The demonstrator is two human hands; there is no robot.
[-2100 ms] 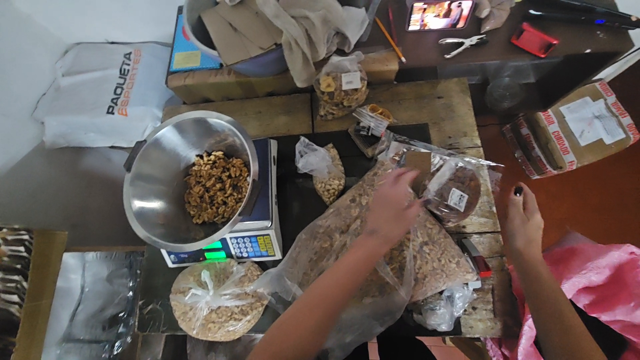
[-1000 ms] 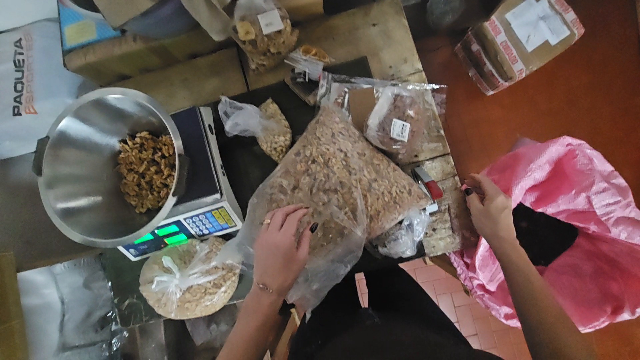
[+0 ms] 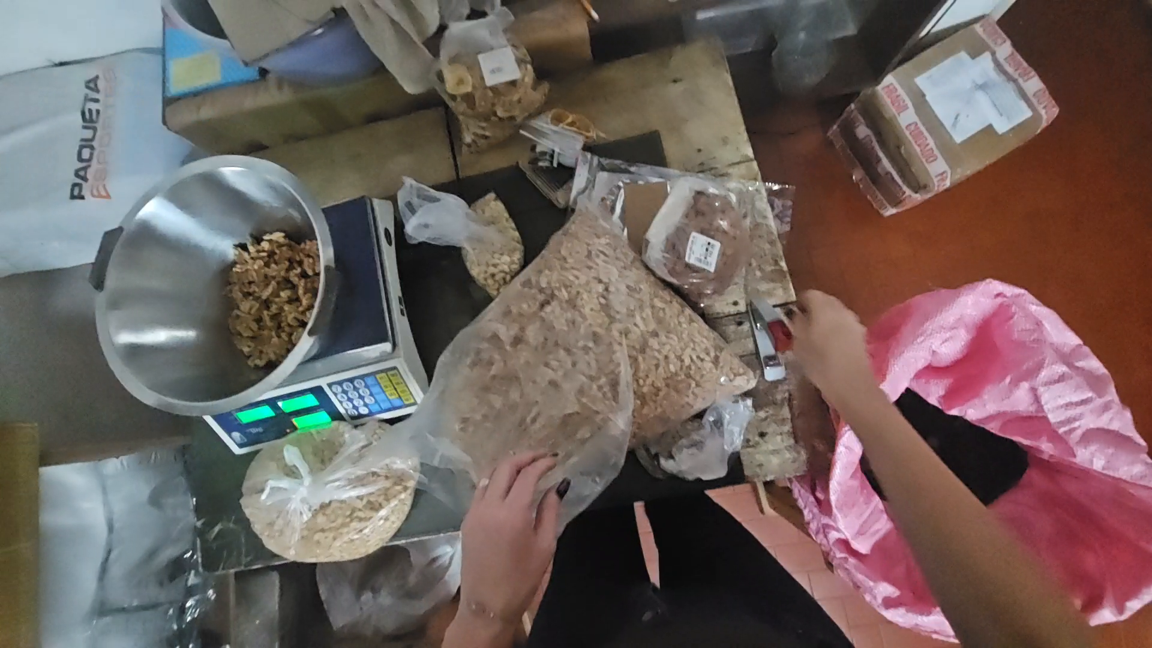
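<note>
A large clear plastic bag of flakes or sliced nuts (image 3: 558,333) lies at the middle of the table. My left hand (image 3: 515,531) rests at its lower edge, fingers bent over the plastic; whether it grips is unclear. At the table's right edge, my right hand (image 3: 830,342) has its fingers around the red end of a metal-and-red tool (image 3: 768,340), perhaps a stapler. Left of the big bag, a steel bowl (image 3: 180,297) with walnut pieces (image 3: 273,300) stands tilted on a digital scale (image 3: 360,270) with lit green displays. A tied bag of pale flakes (image 3: 333,504) sits below the scale.
A small knotted bag (image 3: 493,247), a labelled bag of dried slices (image 3: 493,76) and a labelled pack of reddish-brown food (image 3: 700,238) lie around the big bag. A pink sack (image 3: 1017,360) with something black inside is at right. A taped cardboard box (image 3: 945,117) stands on the floor.
My left hand has gone from over the top of the big bag to its lower edge. My right hand, out beside the table two seconds ago, is now at the red tool.
</note>
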